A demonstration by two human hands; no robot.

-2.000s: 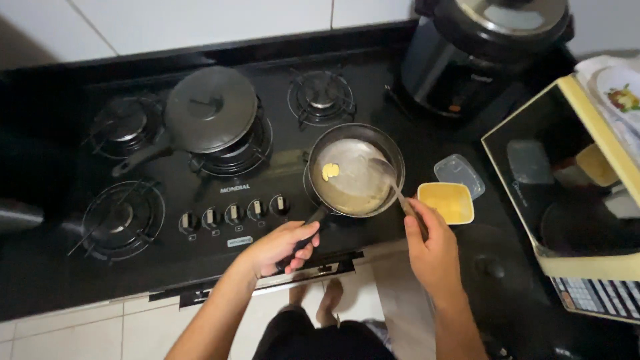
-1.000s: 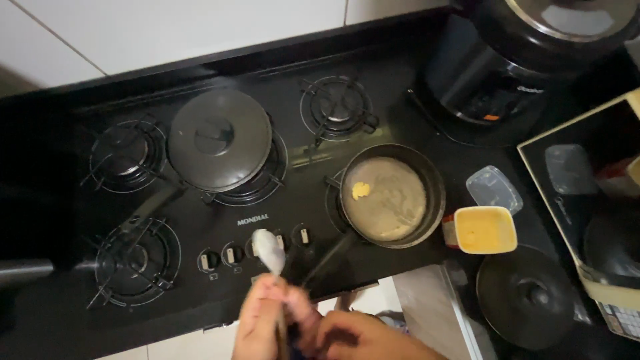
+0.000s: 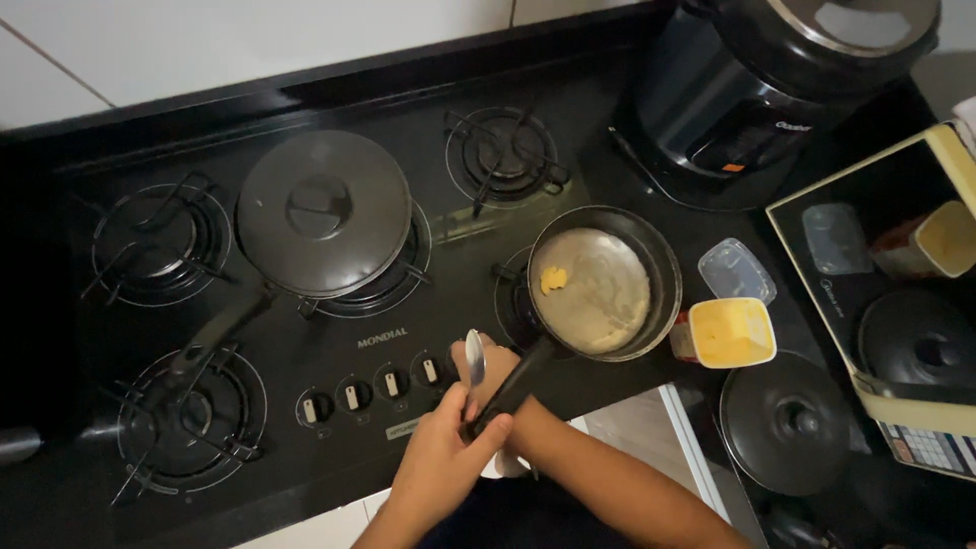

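Note:
The black frying pan [image 3: 667,297] stands over the front right burner, with a yellow lump of margarine or butter [image 3: 553,280] on its light, shiny inner base. My left hand [image 3: 446,446] is closed around the end of the pan's handle [image 3: 518,381], and a metal spoon [image 3: 475,358] sticks up from the same hand, bowl upward. My right hand [image 3: 492,370] reaches across beneath the handle to the right end of the row of stove knobs [image 3: 392,383]; its fingertips are partly hidden. Right of the pan is an open tub of yellow spread [image 3: 732,332], beside its clear plastic lid [image 3: 737,268].
A lidded dark pan [image 3: 324,213] covers the middle burner, its handle pointing front left. An electric pressure cooker [image 3: 732,114] stands back right. Near the right edge are a black pan lid [image 3: 785,423] and an appliance with a dark glass front [image 3: 839,305]. Bare burner grates [image 3: 503,152] stick up.
The spoon was in the pan in my right hand; now it stands up in my left hand. My right hand has crossed leftward to the knobs. The view has shifted closer.

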